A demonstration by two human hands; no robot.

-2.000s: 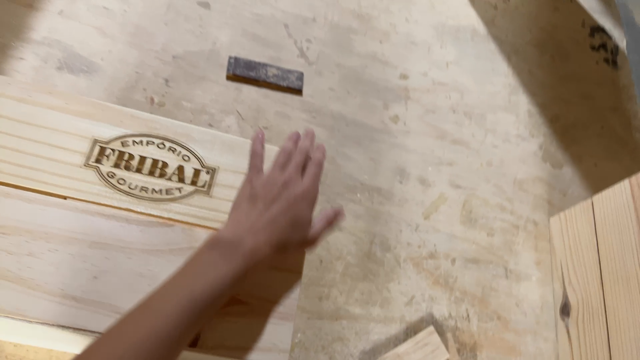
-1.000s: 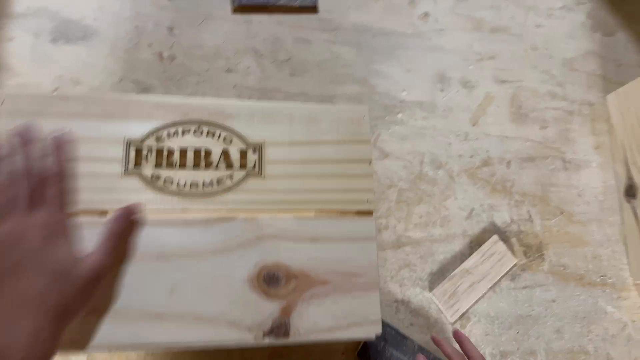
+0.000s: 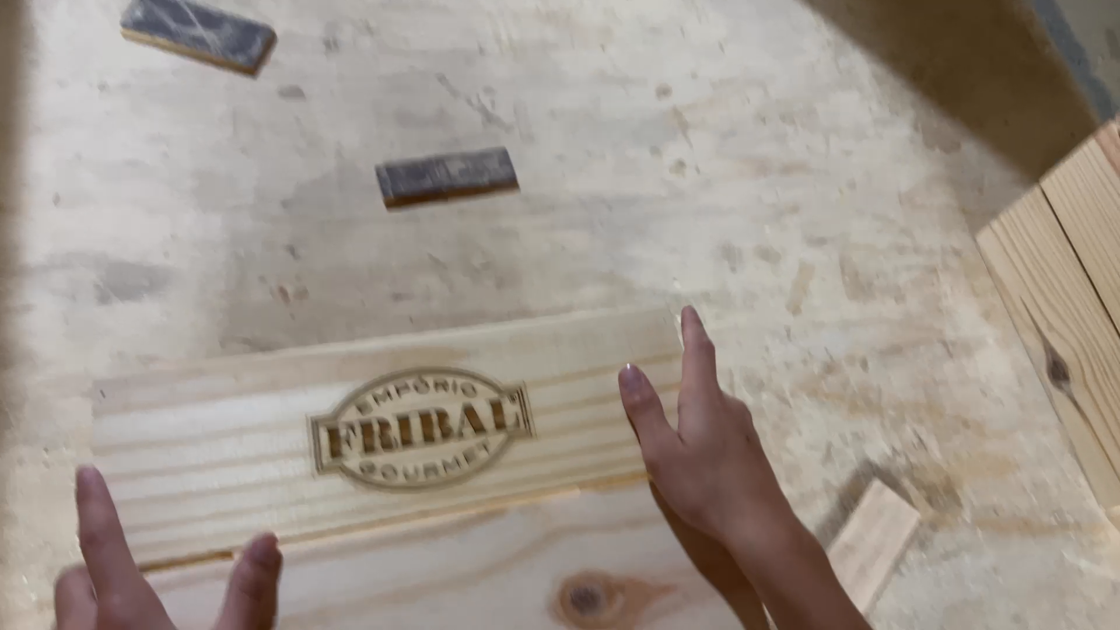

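A pale pine box or panel (image 3: 577, 394) lies at the lower middle, its boards bearing a burnt-in oval mark and a dark knot. My right hand (image 3: 709, 437) grips its right edge, thumb over the top face and forefinger along the side. At its left edge is my left hand (image 3: 157, 569), thumb on the top face, forefinger pointing up beside the edge; the rest of that hand is cut off by the frame. Beyond the box lie two grey-faced sanding blocks, one (image 3: 448, 178) near the middle and one (image 3: 198, 33) at the upper left.
A small bare wood block (image 3: 873, 542) lies right of my right wrist. Another knotted pine piece (image 3: 1050, 324) of joined boards stands at the right edge. All rest on a stained, pale plywood worktop (image 3: 595, 254).
My left hand, over the box's top face one second ago, is now at its left edge. My right hand has moved from beside the small block to the box's right edge. The view has shifted.
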